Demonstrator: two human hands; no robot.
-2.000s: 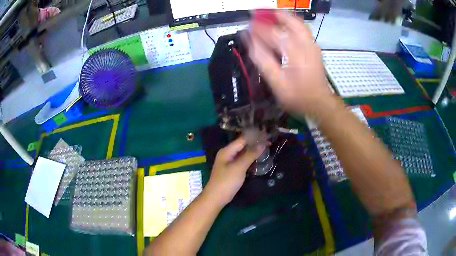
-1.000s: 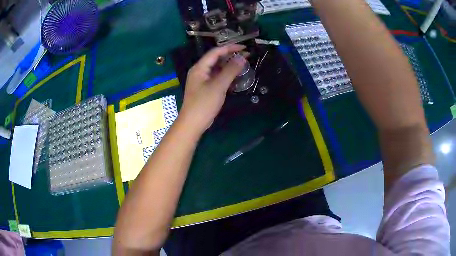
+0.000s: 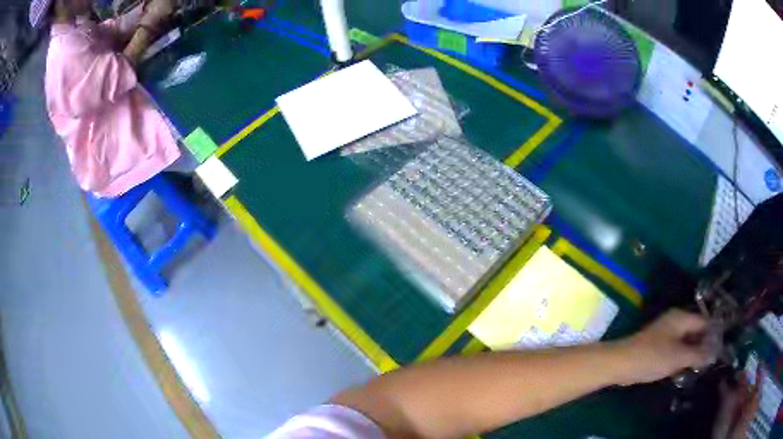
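Observation:
The black bench machine (image 3: 760, 249) is cut off by the right edge. My left hand (image 3: 682, 345) is at its low front, fingers bent together near the shiny metal parts; whether it holds anything is hidden by blur. A dim, skin-toned shape at the lower right may be my right hand (image 3: 736, 405), blurred and partly hidden. The yellow-backed sticker sheet (image 3: 543, 296) lies just beyond my left forearm. The clear-grey blister tray (image 3: 455, 214) with rows of small parts lies to its left.
A white card (image 3: 345, 109) overlaps thin clear trays (image 3: 421, 111). Behind are a purple fan (image 3: 587, 62), a blue bin (image 3: 468, 39) and a white post (image 3: 336, 30). A person in pink (image 3: 107, 111) sits on a blue stool (image 3: 159, 223) at left.
The view has swung left, bringing the seated person and stool into sight and pushing the machine to the right edge. My left hand remains at the machine; my right arm is mostly out of view.

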